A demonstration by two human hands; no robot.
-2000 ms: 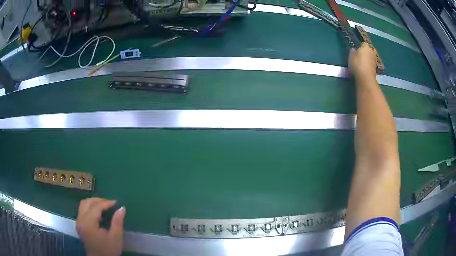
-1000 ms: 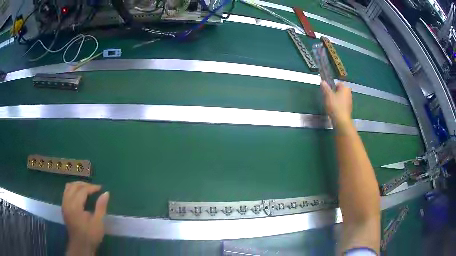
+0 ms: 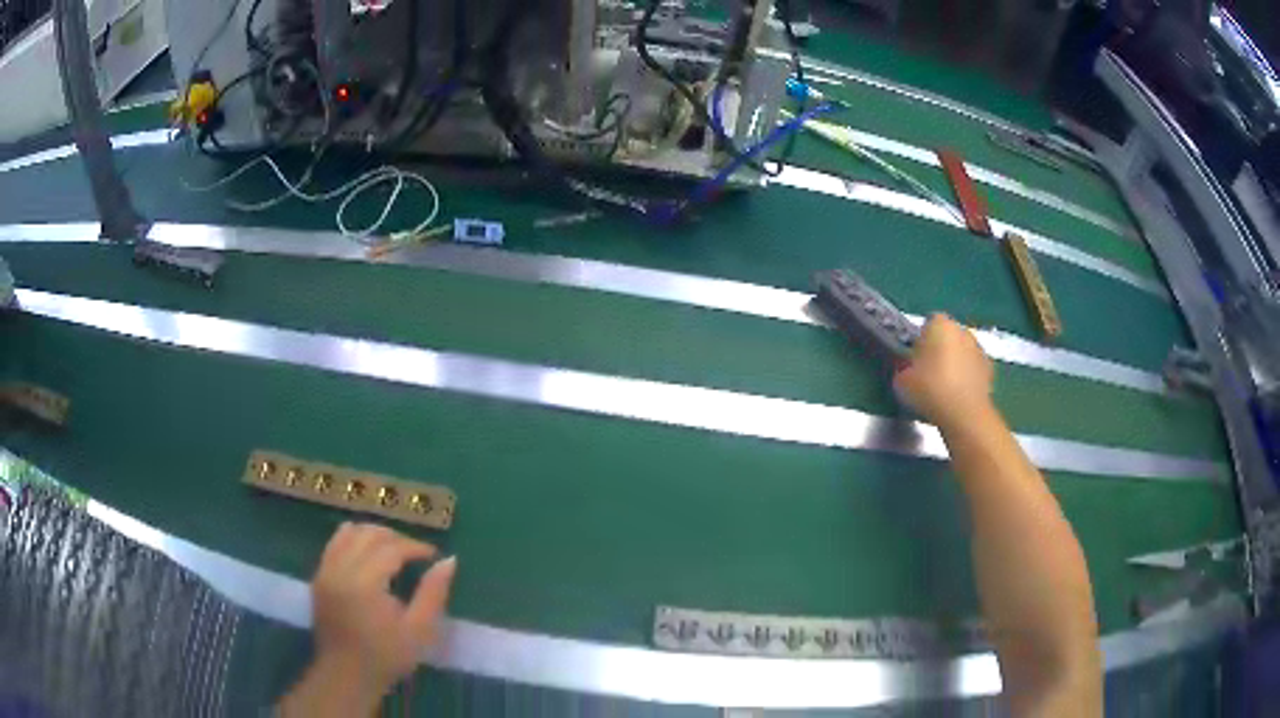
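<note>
My right hand (image 3: pixel 946 370) grips the near end of a dark grey fixture bar (image 3: pixel 868 312) with a row of cavities, held over the surface at upper right. My left hand (image 3: pixel 374 589) is at lower left with thumb and fingers apart, holding nothing. A brass-coloured block (image 3: pixel 348 487) with six round holes lies just above my left hand, not touched. A grey fixture bar (image 3: pixel 786 635) with a row of notched cavities lies along the near metal strip; its right end is partly behind my right forearm.
A gold-tan bar (image 3: pixel 1030 285) and a red-brown bar (image 3: pixel 963 191) lie at upper right. Another tan bar (image 3: pixel 34 404) is at the left edge. A dark bar (image 3: pixel 180 261) lies upper left. Wired equipment (image 3: pixel 463 84) stands at the back. A metal frame (image 3: pixel 1179 211) runs along the right.
The view has shifted. My right hand has picked up a dark bar from the upper right and drawn it back toward me. My left hand remains open near the brass-coloured block.
</note>
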